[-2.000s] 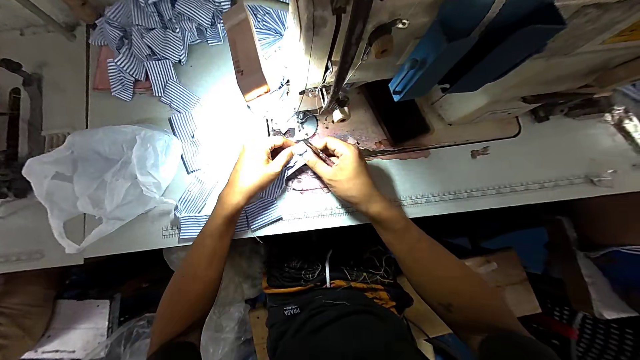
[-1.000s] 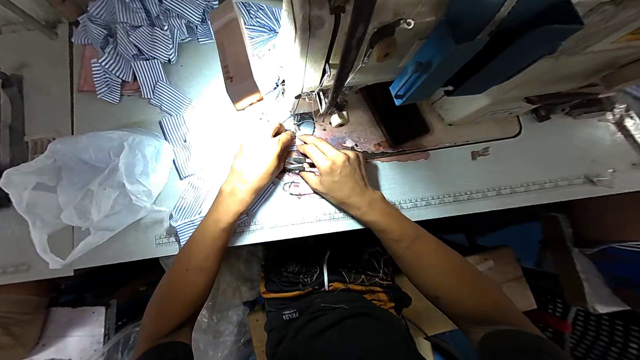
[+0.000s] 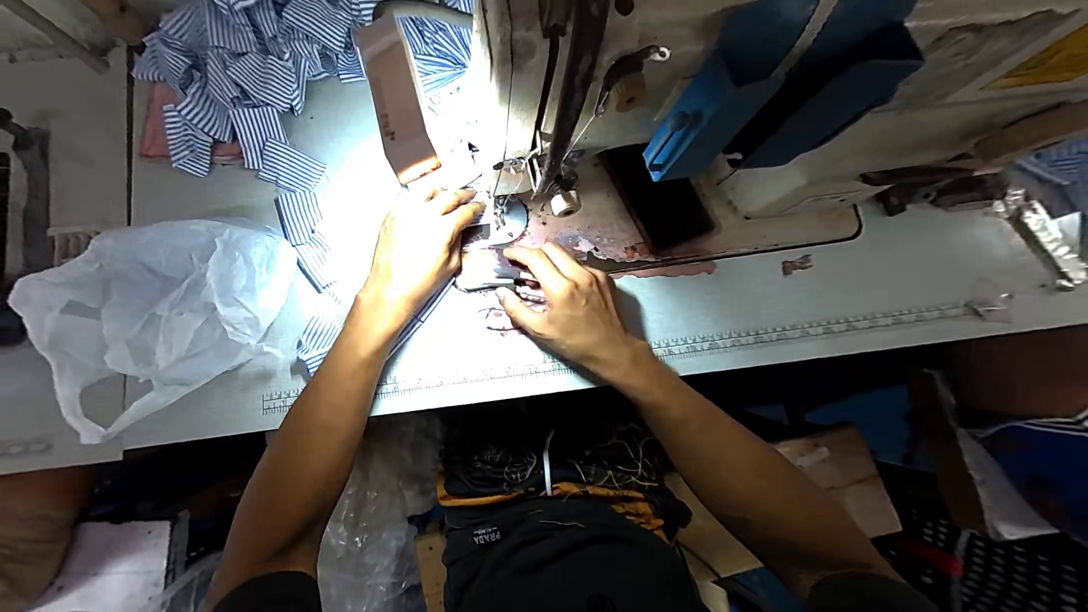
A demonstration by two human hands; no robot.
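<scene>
My left hand (image 3: 418, 242) lies palm down on a striped cloth piece (image 3: 422, 313) just left of the sewing machine's presser foot (image 3: 503, 208); the fingertips come close to the foot. Whether it grips the cloth cannot be told. On the right of the needle area, my right hand (image 3: 571, 308) has its fingers bent around a small dark metal tool, perhaps thread snips (image 3: 525, 287). Its index fingertip rests near the machine bed. Strong lamp light washes out the cloth around my left hand.
Blue-and-white striped cloth pieces (image 3: 242, 93) are heaped at the back left. A white plastic bag (image 3: 170, 297) lies at the left, a cardboard strip (image 3: 395, 102) behind my left hand. Measuring tape (image 3: 765, 336) runs along the front edge. A blue holder (image 3: 710, 89) hangs on the machine.
The hands were close together before the foot two seconds ago; now they are apart, my left hand beside the foot. The striped cloth under my left forearm has shifted.
</scene>
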